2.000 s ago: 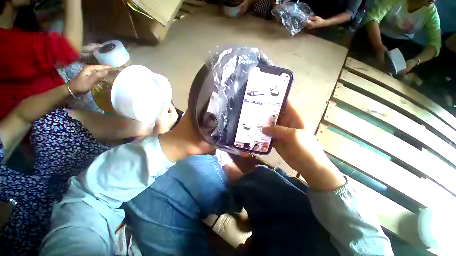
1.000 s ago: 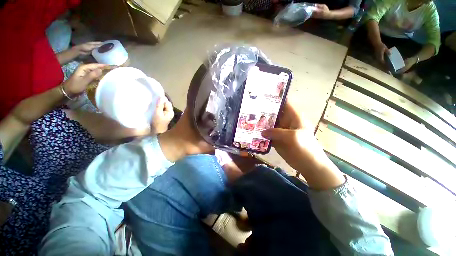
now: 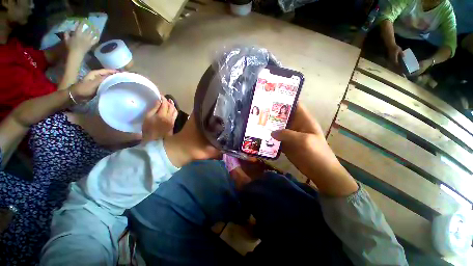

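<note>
A smartphone (image 3: 272,111) stands upright in my right hand (image 3: 295,137), with my thumb on its lower screen, which shows a grid of pink and white pictures. Behind and left of it is a dark round item (image 3: 207,98) covered with crinkled clear plastic film (image 3: 236,67). My left hand (image 3: 205,145) holds this item at its lower left edge; most of its fingers are hidden behind it. Both things are above my jeans-clad knees.
At left a neighbour's hands hold a white bowl (image 3: 124,106); a white roll-like item (image 3: 113,53) is beyond it. A cardboard box (image 3: 155,21) stands on the board (image 3: 321,57). Slats (image 3: 394,130) lie right, with a white round item (image 3: 452,234). A person opposite holds a small box (image 3: 411,61).
The phone's pictures have changed. The neighbour's white bowl has turned to show its inside. The person in red has leaned back with raised hands. The far plastic bag has moved up, mostly out of view.
</note>
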